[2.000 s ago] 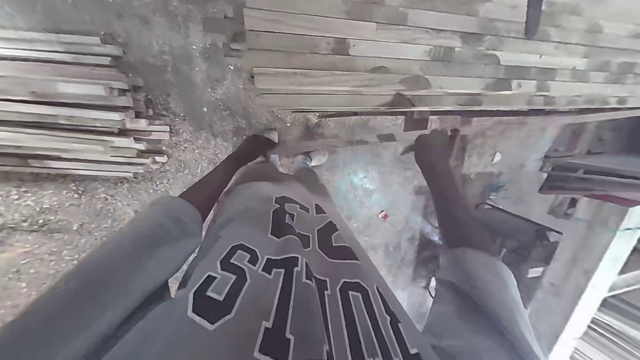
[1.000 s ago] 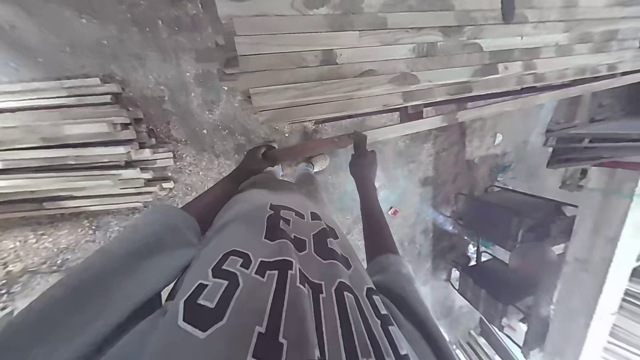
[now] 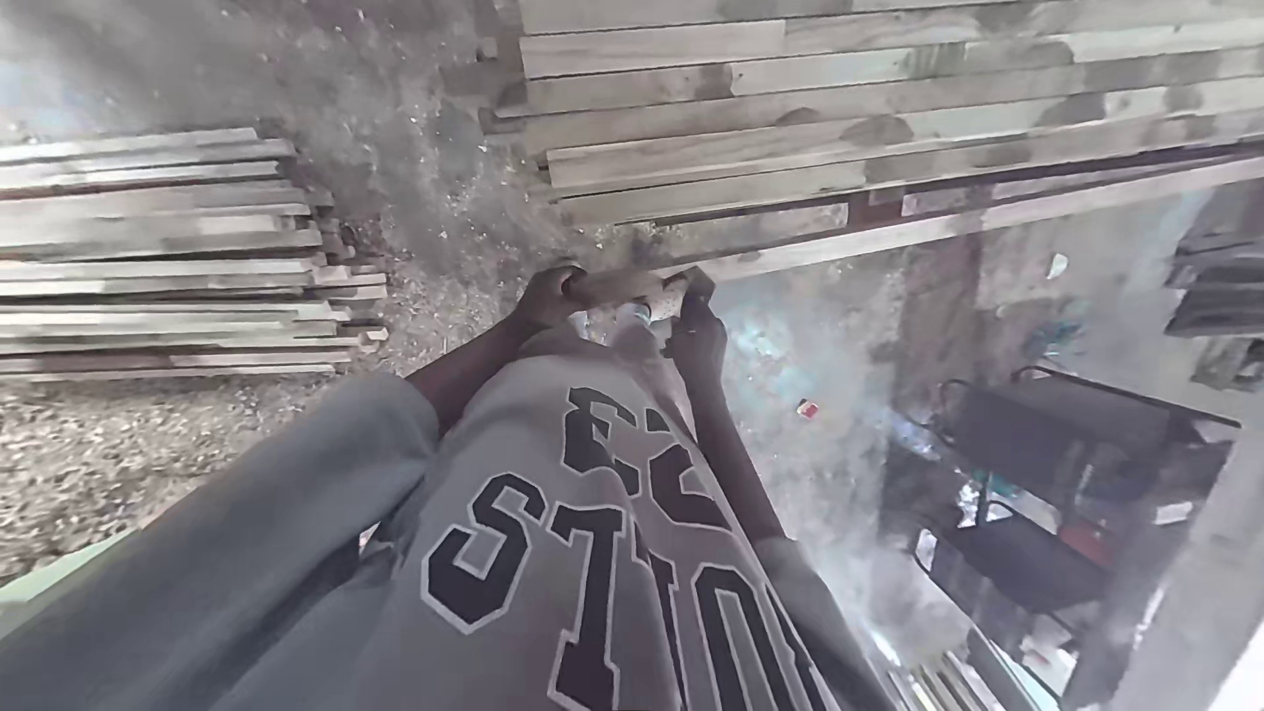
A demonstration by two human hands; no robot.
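Note:
My left hand is closed around the near left end of a long, narrow wooden board. A little to the right, my right hand is at the same board, its fingers bent over the edge; their exact grip is blurred. Between the hands the board looks browner. From there it slants up to the right, alongside the front edge of a large stack of wooden boards. My shoes show partly below the board.
Another pile of wooden strips lies at the left on the littered ground. Dark metal-framed chairs or stands are at the right, near a pale post. More dark stacked pieces sit at the right edge. A small red and white scrap lies on the floor.
My right hand has moved left, nearer to my left hand. The long board now shows slanting away to the right of my hands, apart from the stack's front edge.

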